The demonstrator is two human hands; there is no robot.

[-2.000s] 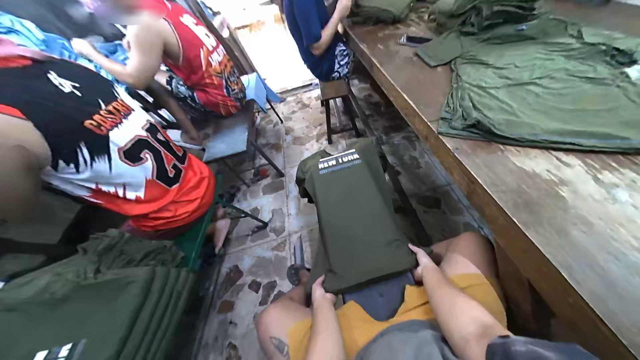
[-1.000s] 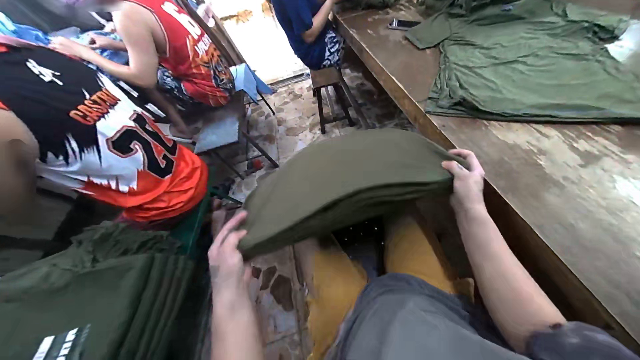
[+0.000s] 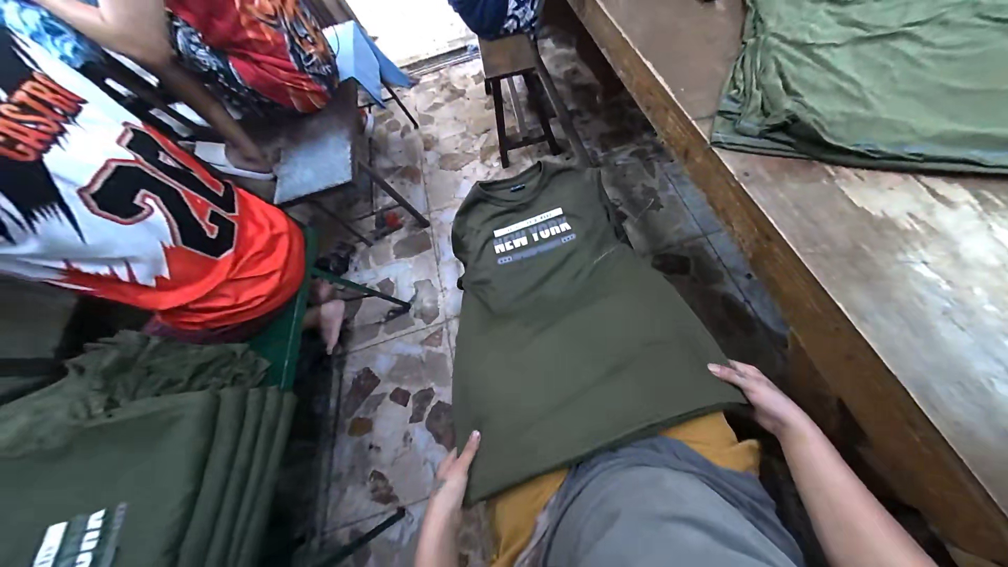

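Note:
An olive green T-shirt point(image 3: 575, 339) with a printed chest lies spread in front of me, its hem over my lap and its collar pointing away. My left hand point(image 3: 457, 472) is at the hem's left corner, fingers along the cloth edge. At the right corner my right hand point(image 3: 760, 398) holds the hem between thumb and fingers. What bears the shirt from below is hidden. A stack of folded olive green shirts point(image 3: 142, 441) is at the lower left, and lighter green garments point(image 3: 874, 87) lie on the wooden table to the right.
The long wooden table point(image 3: 890, 260) runs along my right side. To my left a person in a sports jersey point(image 3: 157, 205) sits on a green seat; others sit farther off. A wooden stool point(image 3: 516, 79) stands ahead, and a grey-topped stool point(image 3: 315, 165) to the left, on the tiled floor.
A second ago the shirt was lifted and bunched between my hands, with its print out of sight. Now it is lowered and spread flat, print upward. Both hands have moved down toward my lap.

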